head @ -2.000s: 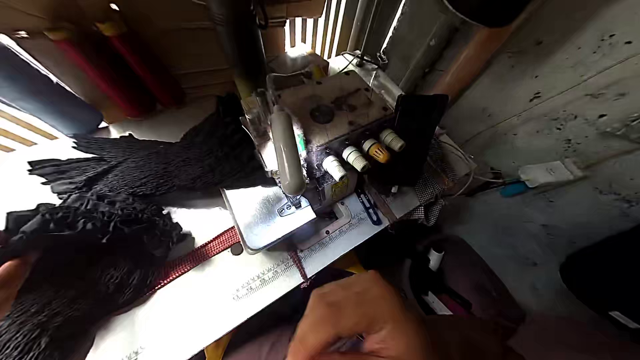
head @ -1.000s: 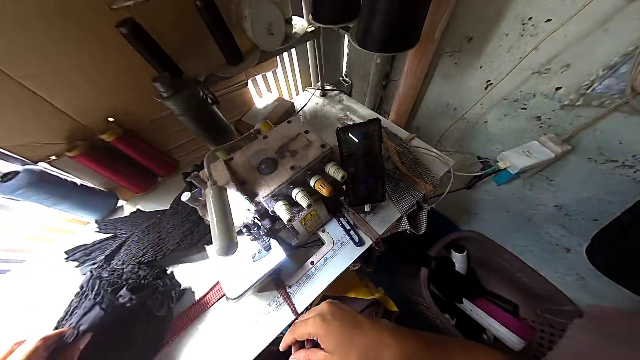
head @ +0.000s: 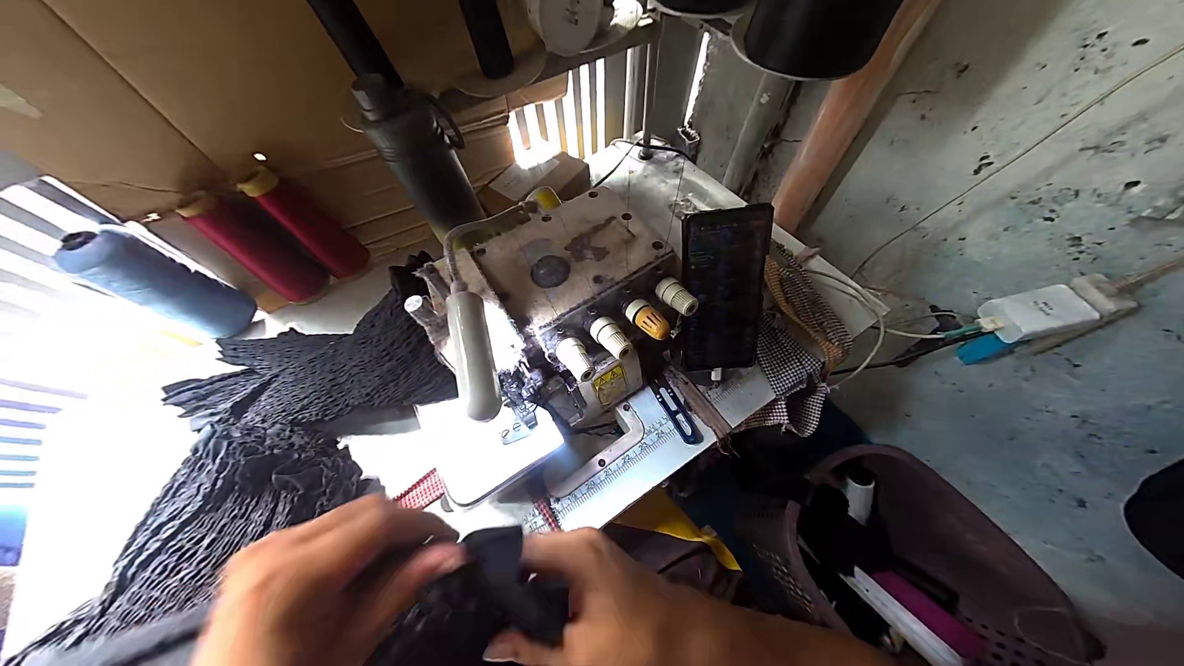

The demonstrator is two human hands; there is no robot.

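Near the bottom centre, my left hand [head: 319, 578] and my right hand [head: 615, 597] grip a piece of black fabric [head: 495, 564] between them, both blurred. Just beyond them stands an overlock sewing machine [head: 573, 259] with its lamp lit over the presser foot [head: 518, 430]. Crinkled dark fabric [head: 250, 472] lies on the table to the left and reaches toward my left hand. A red patterned strip [head: 421, 490] shows beside the machine's plate. Blue thread snips [head: 675, 412] lie right of the needle area.
A phone [head: 726, 287] stands upright against the machine. Red thread cones [head: 254, 245] and a blue cone [head: 153, 277] are at the back left. At the lower right is a plastic basket [head: 980, 527] with assorted items. A white adapter [head: 1041, 310] hangs by the wall.
My left hand has come in from the left edge to meet my right hand. Black fabric is now held between both; my right hand showed none before. The view has shifted.
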